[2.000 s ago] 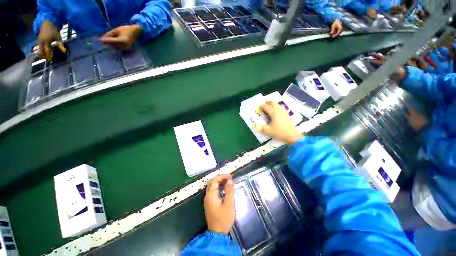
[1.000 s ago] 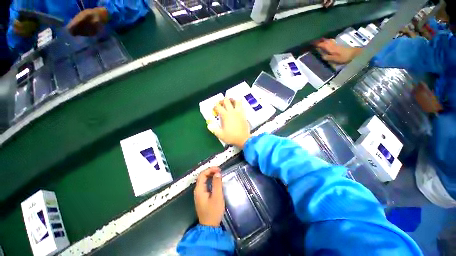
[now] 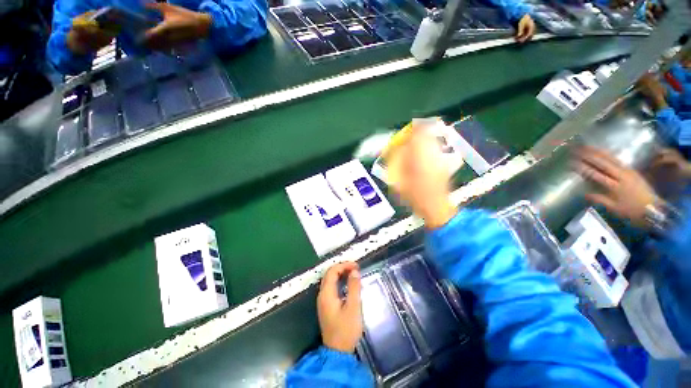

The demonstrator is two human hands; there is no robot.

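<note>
My right hand [image 3: 420,170] is blurred, with yellow at the fingertips. It is over a white phone box [image 3: 448,151] on the green belt; whether it grips anything is hidden by blur. A blurred white shape [image 3: 375,145] is just left of it. An open box base with a dark face [image 3: 482,142] lies to its right. Two white phone boxes, a left one [image 3: 320,214] and a right one [image 3: 361,197], lie side by side on the belt. My left hand [image 3: 339,307] is at the near bench, thumb and finger slightly apart, with nothing visible in it, beside a clear blister tray [image 3: 388,333].
More phone boxes stand on the belt at left [image 3: 189,276] and far left [image 3: 42,345]. The chipped white rail [image 3: 265,293] runs along the near edge. Boxes [image 3: 598,261] are at the near right. Another person's hand [image 3: 617,186] is at right; workers and blister trays line the far side.
My right hand has left the two boxes now lying side by side and moved right to another box. My left hand stays by the tray. The neighbour's hand at right has left the belt.
</note>
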